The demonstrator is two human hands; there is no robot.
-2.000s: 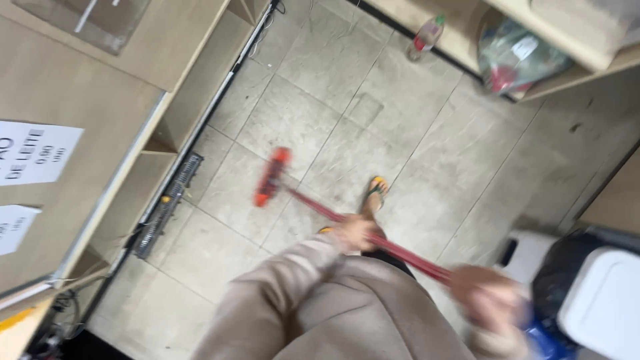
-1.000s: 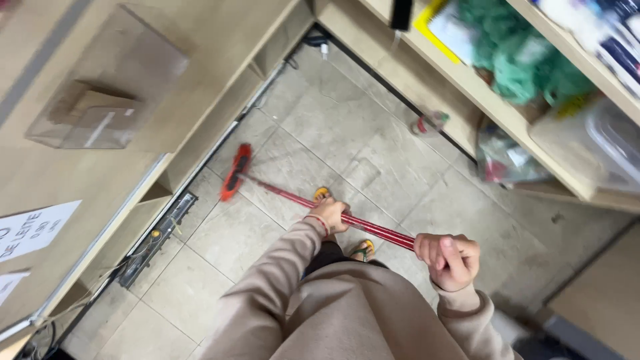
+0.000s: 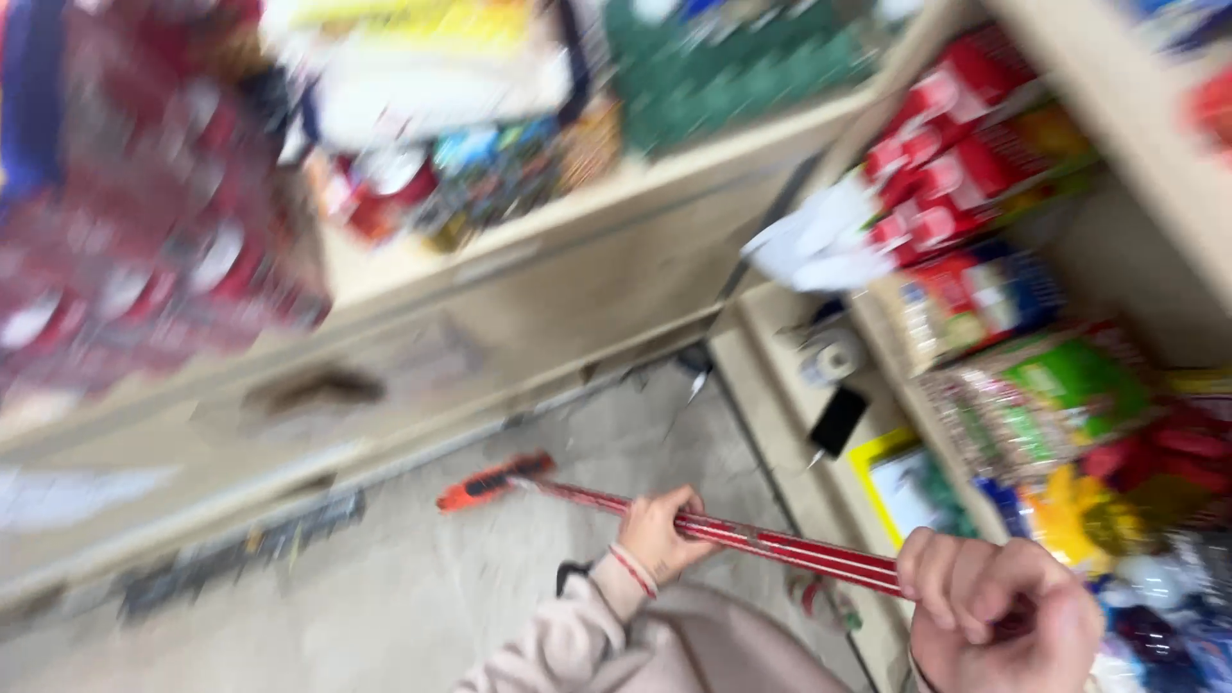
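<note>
A broom with a red, white-striped handle (image 3: 799,556) slants across the lower part of the view. My left hand (image 3: 664,534) grips the handle partway down; a cord bracelet and a dark band are on that wrist. Round the upper end of the handle my right hand (image 3: 1001,606) is closed, near the lower right. The orange broom head (image 3: 496,481) is at the far end, over the tiled floor near the base of the wooden counter. Its bristles are blurred.
A wooden counter (image 3: 597,231) holding bagged and packaged goods runs across the top left. Shelves with red packets (image 3: 953,154) and food bags (image 3: 1049,404) stand at right. A bottle (image 3: 818,597) lies by the lower shelf. A dark metal strip (image 3: 241,553) lies along the counter's base.
The view has swung up strongly, bringing the counter top and stocked shelves into sight. Both hands stay on the broom handle throughout. The feet seen earlier are out of view.
</note>
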